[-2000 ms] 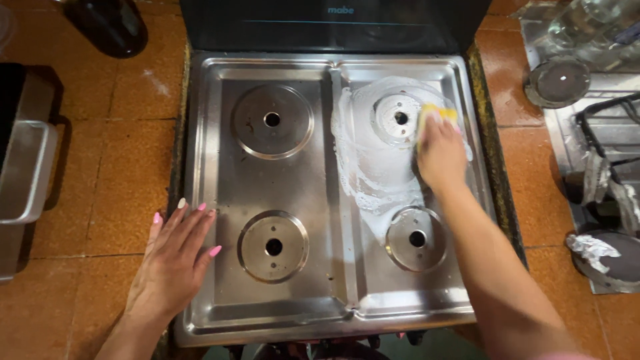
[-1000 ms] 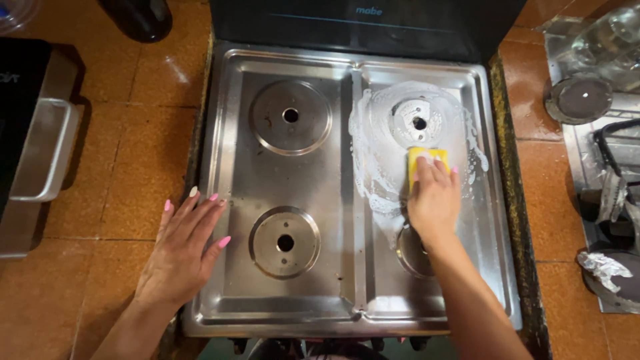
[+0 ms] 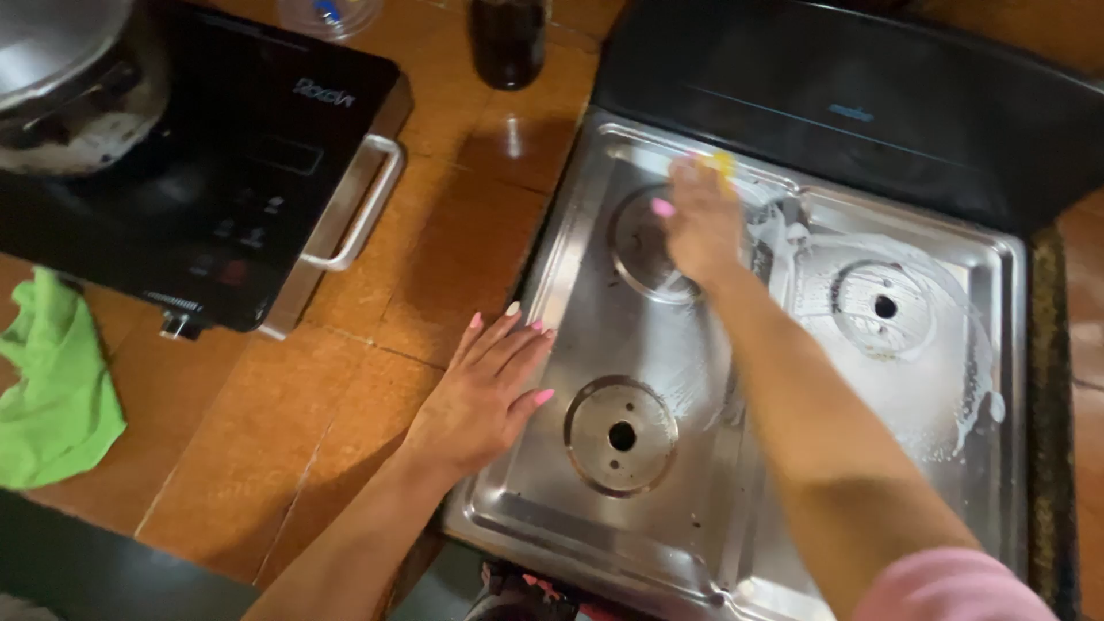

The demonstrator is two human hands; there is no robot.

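Note:
My right hand [image 3: 703,220] presses a yellow sponge [image 3: 718,164] onto the stainless steel stovetop [image 3: 638,345], at the back of its left half, over the rear-left burner recess [image 3: 642,246]. The hand covers most of the sponge. White suds [image 3: 975,362] ring the rear-right burner recess [image 3: 884,306] and streak the middle ridge. My left hand [image 3: 474,405] lies flat with fingers spread, its fingertips on the stovetop's left rim, holding nothing. The front-left burner recess [image 3: 621,436] is to the right of it.
A portable electric cooktop [image 3: 233,190] bearing a metal pot [image 3: 78,95] stands on the tiled counter [image 3: 345,388] at left. A green cloth [image 3: 56,388] lies near the counter's front edge. A dark bottle [image 3: 509,43] stands behind, beside the stove's black back panel [image 3: 819,103].
My right hand has moved the sponge from the stovetop's right half to its rear left. Suds now show on the middle ridge. The view has swung left. My left hand stays at the left rim.

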